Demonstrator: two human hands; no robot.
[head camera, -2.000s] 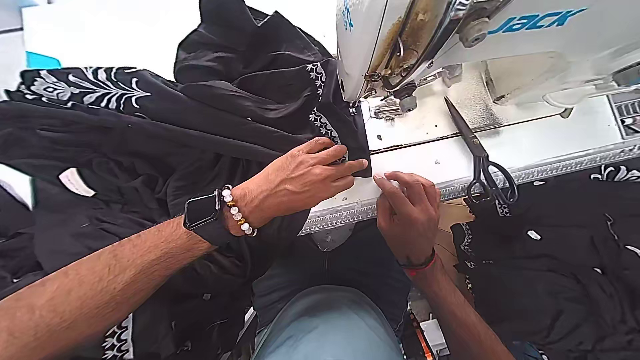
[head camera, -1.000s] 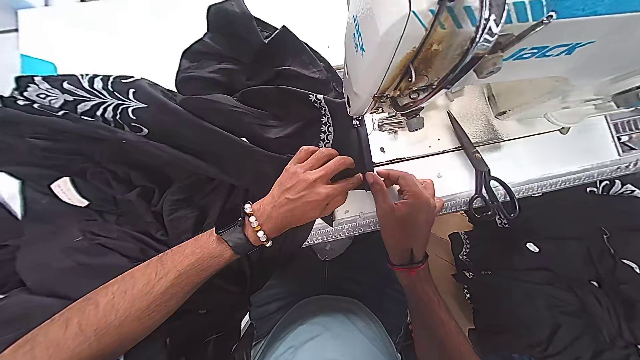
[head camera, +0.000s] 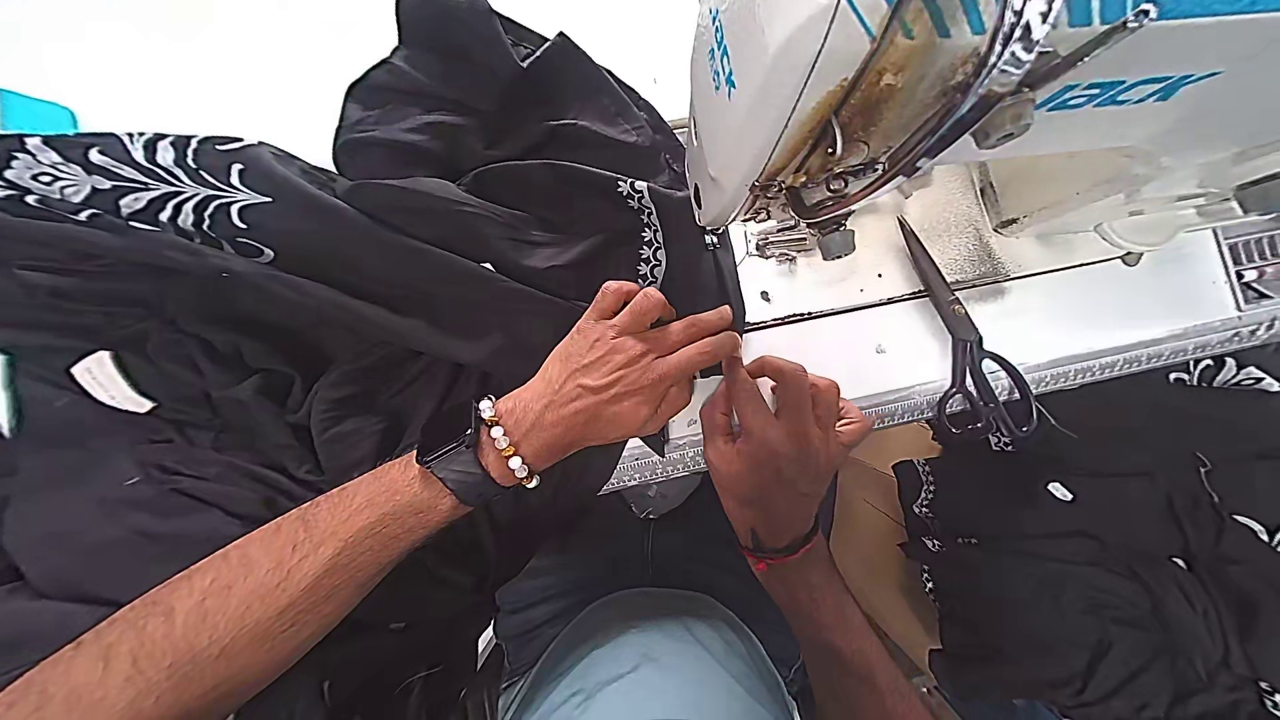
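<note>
Black fabric with white embroidery (head camera: 540, 225) lies bunched over the sewing machine bed, its right edge running beside the needle area. My left hand (head camera: 640, 370) presses on this fabric near that edge, fingers stretched to the right. Thumb and forefinger of my right hand (head camera: 775, 430) pinch at the fabric's edge, touching the left fingertips; the exact grip is partly hidden. Above and to the right stands the white Jack sewing machine (head camera: 1060, 110), its presser foot (head camera: 712, 240) at the fabric's edge. Black-handled fabric scissors (head camera: 965, 340) rest on the machine bed, right of my hands.
A measuring tape strip (head camera: 1130, 360) runs along the table's front edge. More black embroidered fabric (head camera: 1100, 560) lies at the lower right, beside brown material (head camera: 880, 540). A turquoise object (head camera: 38, 112) is at the far left. White labels (head camera: 112, 382) show on the fabric at left.
Both hands stay at the fabric's edge, with the right hand's fingers more curled than a second ago. The fabric strip by the presser foot has shifted slightly since two seconds ago.
</note>
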